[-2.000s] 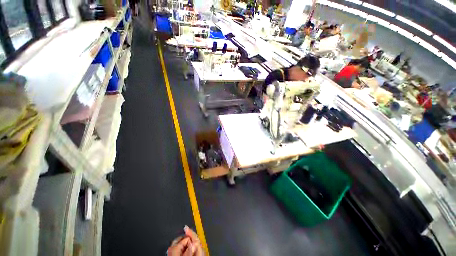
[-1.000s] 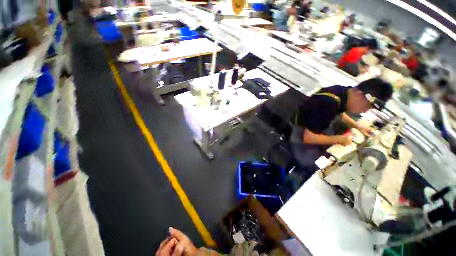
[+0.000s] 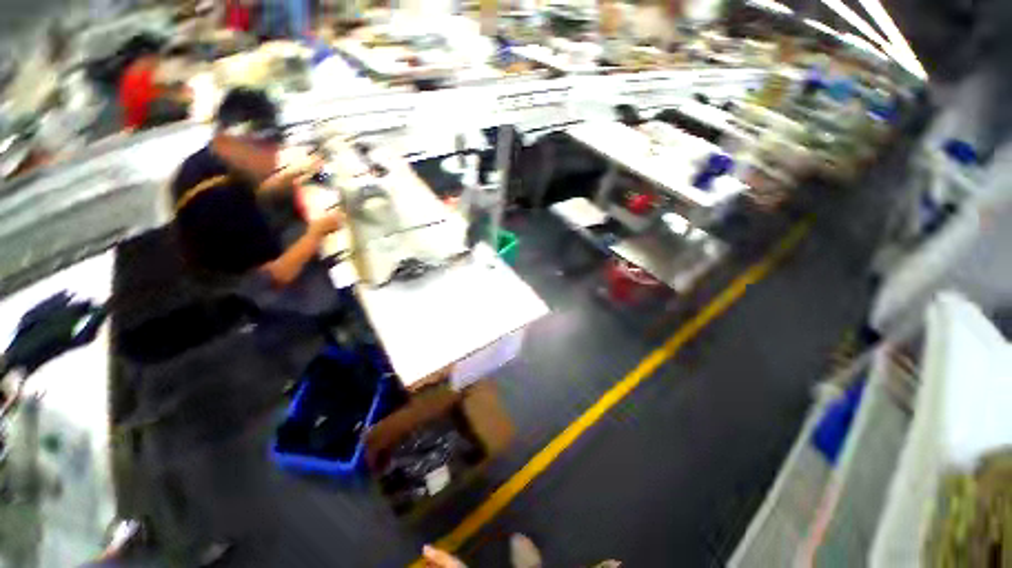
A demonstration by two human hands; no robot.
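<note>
Only blurred fingertips (image 3: 442, 556) show at the bottom edge; the rest of my hands is cut off. I cannot tell which hand they belong to or whether anything is held. Nearest in front stand an open brown carton (image 3: 488, 416) with dark small parts and a pale piece inside, and a blue crate (image 3: 316, 457) of dark parts beside it. Both are next to a white machine table (image 3: 461, 316). A seated person (image 3: 228, 227) in a dark top has both hands at the sewing machine (image 3: 377, 227) on it.
A yellow lane line (image 3: 621, 388) crosses the grey floor diagonally. Shelves with a blue item (image 3: 838, 422) stand at the right. A white table (image 3: 67, 388) with dark pieces is at the left. A long pale conveyor runs behind the seated person.
The view has swung round; the seated person and machine table now show at the left, and the shelves at the right. My hands have dropped mostly out of the picture.
</note>
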